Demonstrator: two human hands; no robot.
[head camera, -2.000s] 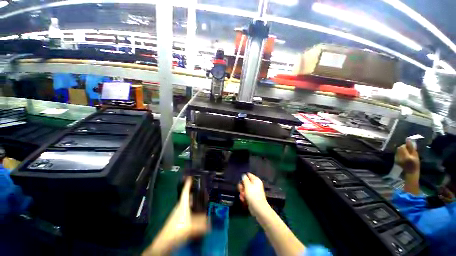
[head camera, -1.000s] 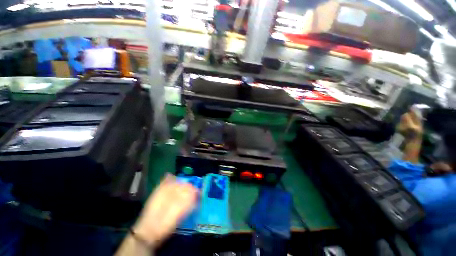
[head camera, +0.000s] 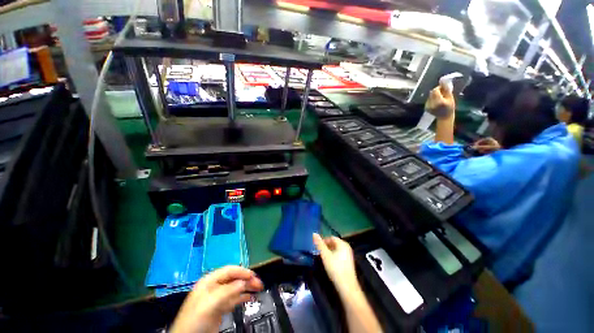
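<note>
The press (head camera: 225, 136) stands on the green bench with its lower plate down close over the base. Light-blue film sheets (head camera: 222, 240) lie in front of it, with dark blue film pieces (head camera: 296, 227) to their right. My left hand (head camera: 221, 296) has bent fingers over the black tray at the bottom edge, where phone bodies (head camera: 262, 312) show partly. My right hand (head camera: 337, 263) has thumb and finger close together at the lower right edge of the dark blue film. Whether either hand holds anything cannot be told.
Stacked black trays (head camera: 39, 195) stand left, beside a grey post and thin hose. A tray row with phone bodies (head camera: 407, 170) runs along the right. A white back cover (head camera: 394, 281) lies on a black tray lower right. A person in a blue smock (head camera: 521, 188) works at right.
The view has swung right and down. The press plate, raised before over the open nest, is now low. My right hand, out of view one second ago, shows by the dark blue film.
</note>
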